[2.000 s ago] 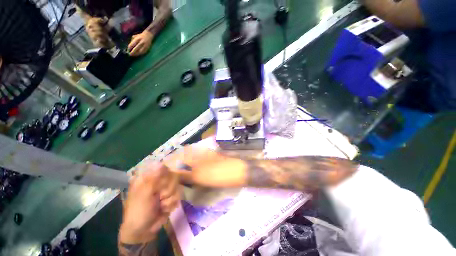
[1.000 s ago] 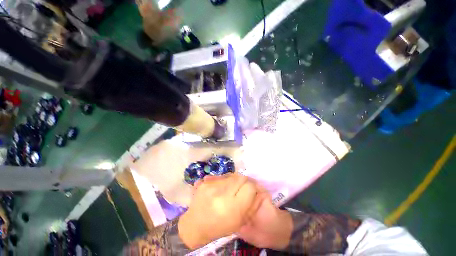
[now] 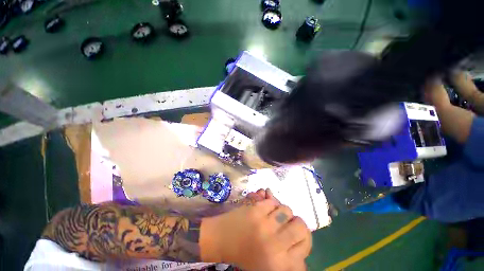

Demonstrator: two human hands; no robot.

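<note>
My left hand (image 3: 255,233) reaches in from the left on a tattooed forearm. Its fingers are curled near the mat's front; I cannot tell whether it holds anything. My right hand cannot be made out separately. Two round blue circuit board assemblies, one on the left (image 3: 187,182) and one on the right (image 3: 217,187), lie side by side on the worn mat (image 3: 143,153), just beyond my forearm. The blurred black electric screwdriver (image 3: 318,111) hangs large and tilted at the right, partly covering the white and blue screw feeder (image 3: 255,92).
Round black housings (image 3: 142,32) are spaced on the green belt (image 3: 186,63) behind the pale rail (image 3: 154,100). A second feeder (image 3: 419,132) and a person's arm (image 3: 451,108) are at the right. A yellow line (image 3: 377,244) crosses the floor.
The view has turned and shifted. The screwdriver now hangs at the right instead of the left. My left hand has moved right relative to the two assemblies, which remain on the mat.
</note>
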